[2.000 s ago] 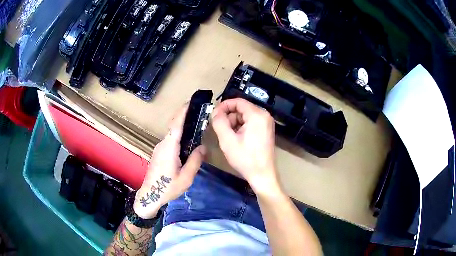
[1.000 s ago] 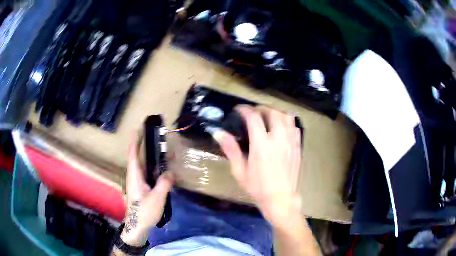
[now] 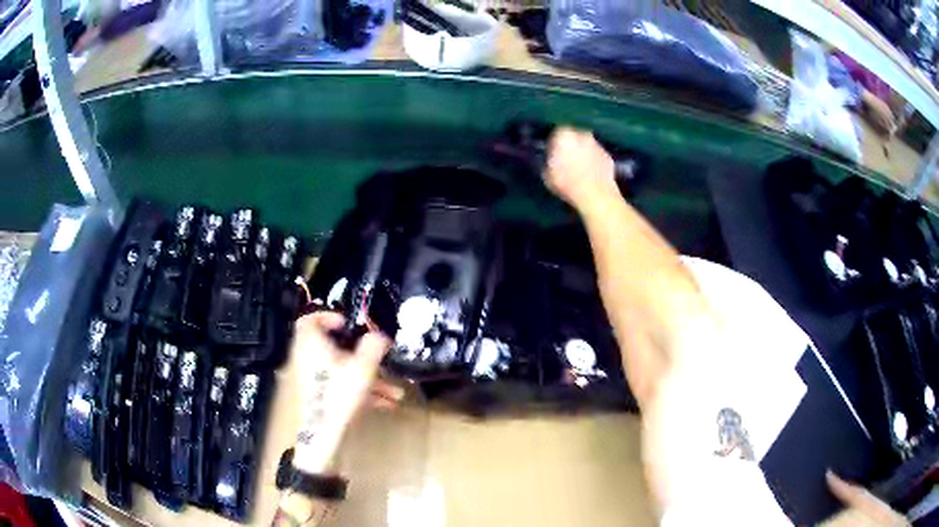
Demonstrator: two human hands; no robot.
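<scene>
My left hand [image 3: 335,376] is at the left end of the middle group of black housings [image 3: 445,242]. Its fingers are closed on a dark part [image 3: 352,335] with thin wires beside it; the part is mostly hidden. My right hand [image 3: 580,165] is stretched out to the far side, over the green surface. It grips a blurred black part [image 3: 623,167] that shows on both sides of the hand. The middle housings bear white discs [image 3: 580,356].
Black panels [image 3: 242,299] stand in rows at left beside a plastic film bag [image 3: 36,350]. A white sheet [image 3: 767,340] lies at right under my right arm. More black housings [image 3: 839,232] are at far right. Another person's hand [image 3: 867,504] shows at lower right. A shelf [image 3: 360,77] crosses the back.
The view has swung up towards the back of the bench. My right hand has moved from the near housing to the far side. My left hand now sits beside the middle housings.
</scene>
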